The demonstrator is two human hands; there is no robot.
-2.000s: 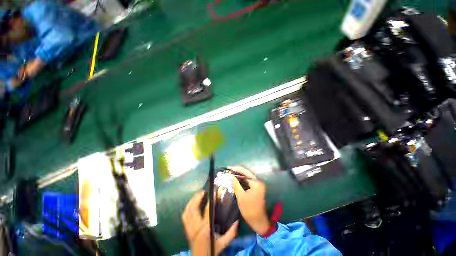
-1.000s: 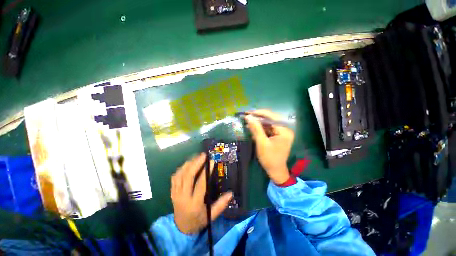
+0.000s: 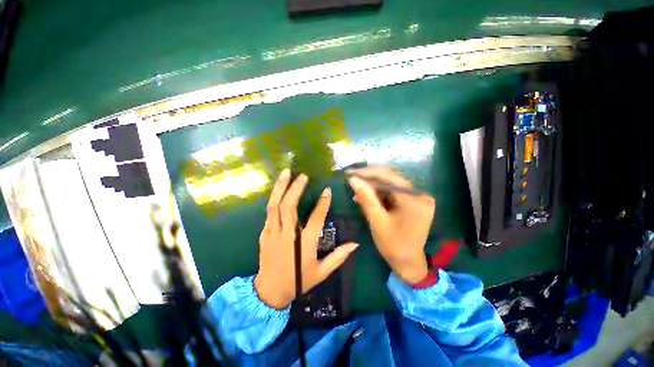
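A translucent yellow tape sheet (image 3: pixel 287 147) lies on the green bench mat with bright glare on it. My left hand (image 3: pixel 294 244) has its fingers spread, fingertips at the sheet's lower edge, and covers much of a phone unit (image 3: pixel 323 301) in a black holder. My right hand (image 3: pixel 394 215) is shut on tweezers (image 3: pixel 391 188), a thin dark tool pointing left, with the tip near the sheet's lower right corner. The tip is blurred; whether it holds a piece cannot be told.
Black stickers (image 3: pixel 129 179) sit on a white liner sheet (image 3: pixel 129 240) at left, beside a white pile (image 3: pixel 68 229). Another phone unit (image 3: pixel 529 158) lies in a black holder at right, near dark stacked trays (image 3: pixel 617 136). A pale edge strip (image 3: pixel 344 79) crosses behind. Blurred dark strands cover the lower left.
The view has shifted. My left hand has moved from the phone's side up over it to the yellow sheet, fingers spreading. My right hand stays near the sheet's lower right corner with the tweezers.
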